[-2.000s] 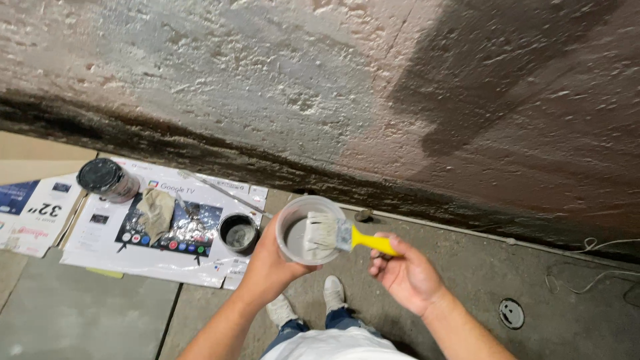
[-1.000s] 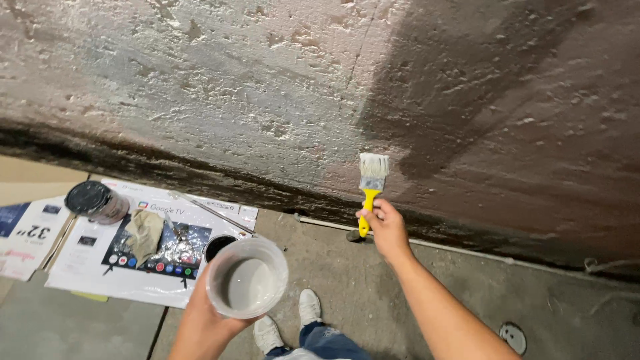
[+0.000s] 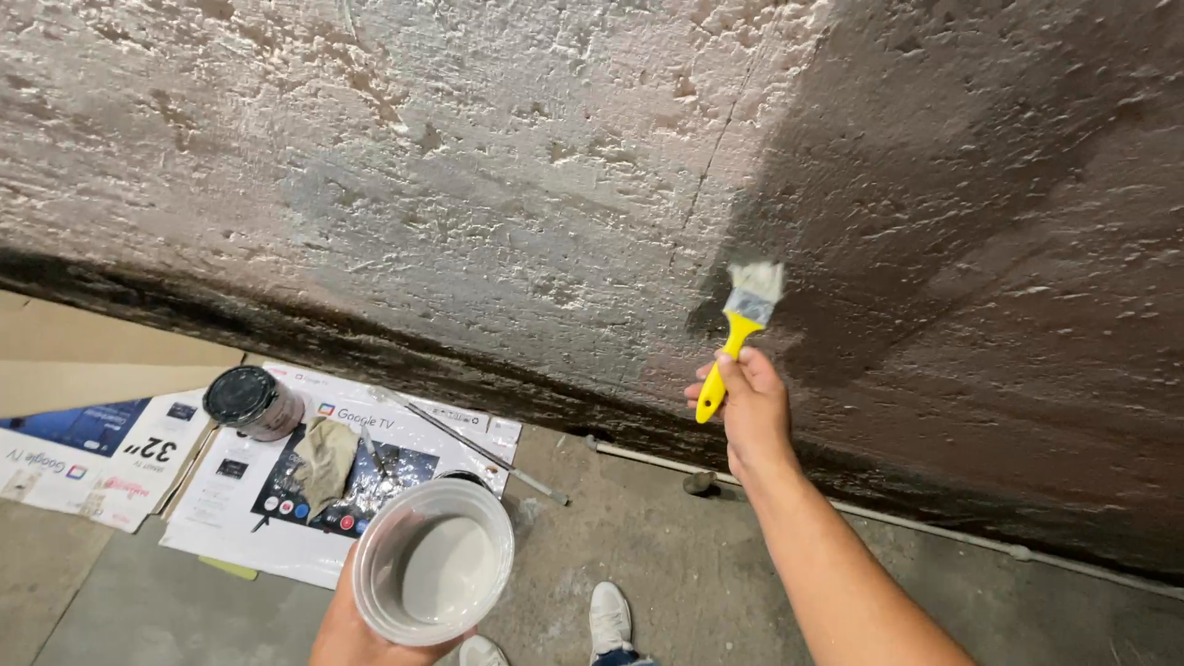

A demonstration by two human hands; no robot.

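My left hand (image 3: pixel 356 610) holds a clear plastic tub (image 3: pixel 433 561) with white paint in it, low in the view. A paintbrush (image 3: pixel 735 342) with a yellow handle is gripped in my right hand (image 3: pixel 754 402). Its pale, paint-coated bristles point up at the rough plaster wall (image 3: pixel 518 185), near the edge of a darker area; whether they touch it I cannot tell. The wall has pinkish, grey and dark brown patches. Part of my left hand is hidden by the tub.
Flattened printed cardboard (image 3: pixel 222 518) lies on the concrete floor (image 3: pixel 555 555) at left. On it are a dark-lidded can (image 3: pixel 254 404), a stained cloth (image 3: pixel 326 462) and a thin rod (image 3: pixel 481 450). A dark round container is mostly behind the tub. A thin pipe (image 3: pixel 925 530) runs along the wall base.
The brush was over the tub two seconds ago; my right hand has since brought it out to the wall. The tub has moved left, away from the brush.
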